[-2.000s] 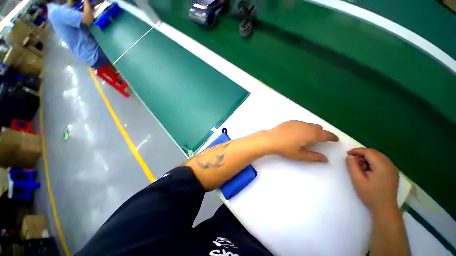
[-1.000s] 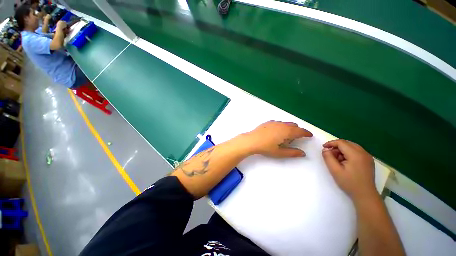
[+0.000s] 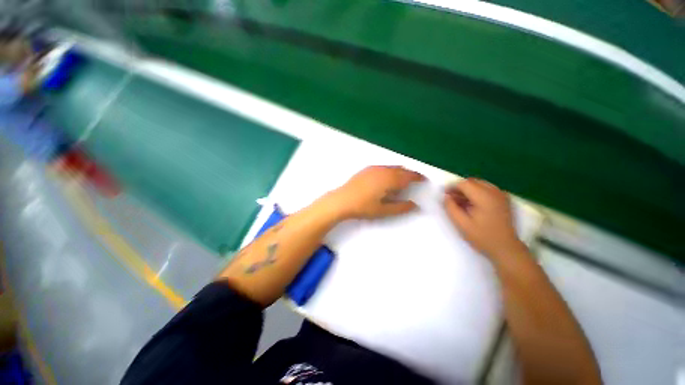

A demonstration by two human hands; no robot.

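Note:
A large white mat (image 3: 405, 289) lies in front of me. My left hand (image 3: 381, 193) is bare and open, palm down over the mat's far part, with thumb and fingers apart and nothing seen in it. My right hand (image 3: 482, 214) is bare, to the right of it, near the mat's far edge. Its fingers are curled in, and no object shows in them. The two hands are apart. A blue pouch or folded cloth (image 3: 312, 277) lies at the mat's left edge, partly hidden under my left forearm.
A green conveyor belt (image 3: 390, 98) runs beyond the mat. A green bench top (image 3: 184, 150) is at left. A blurred person in blue (image 3: 30, 116) is at far left by a red stool (image 3: 92, 171). A second white mat (image 3: 608, 301) is at right.
The view has swung to the right, so the bench, pouch and hands sit further left in the picture. The dark items on the belt have left the view. Both hands keep nearly the same pose.

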